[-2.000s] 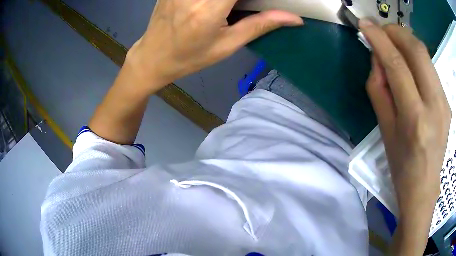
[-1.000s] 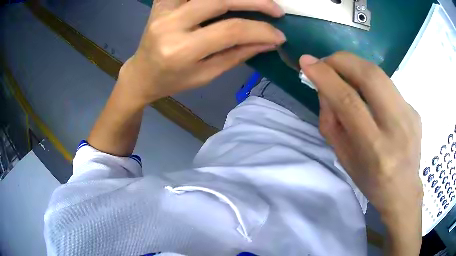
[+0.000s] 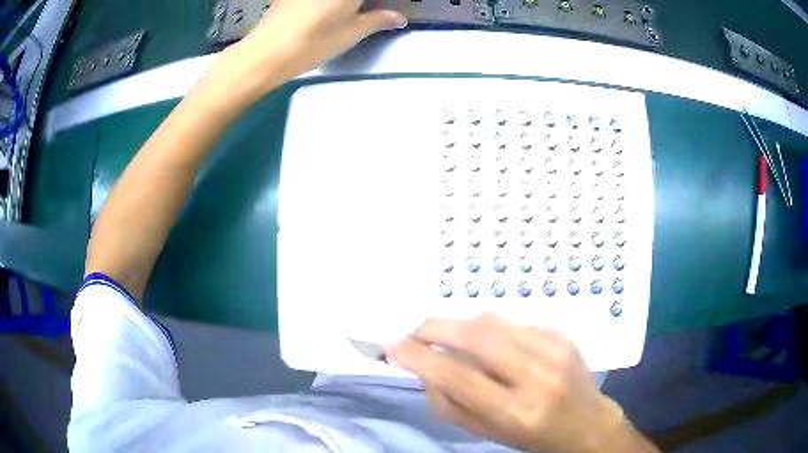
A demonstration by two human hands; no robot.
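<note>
A white tray (image 3: 372,221) lies in front of me, with rows of small round parts (image 3: 549,214) in its right part. My right hand (image 3: 496,372) is over the tray's front edge, closed on a small tool with a flat, pointed blade (image 3: 367,349) that points left. My left hand (image 3: 319,25) reaches to the far side of the bench, partly cut off by the top edge. Its thumb is beside a grey metal plate (image 3: 425,11); whether it grips the plate is hidden.
A pale metal strip (image 3: 532,55) crosses behind the tray. More metal plates lie beyond it, at the left (image 3: 106,60), centre (image 3: 580,18) and right (image 3: 760,60). A red-and-white marker (image 3: 757,232) and thin tweezers (image 3: 769,152) lie right of the tray. Blue wires (image 3: 11,93) are at far left.
The view has swung up to the bench and whole tray. The plate near my hands has left the front area. My hands are now far apart, the left far forward, the right low over the tray.
</note>
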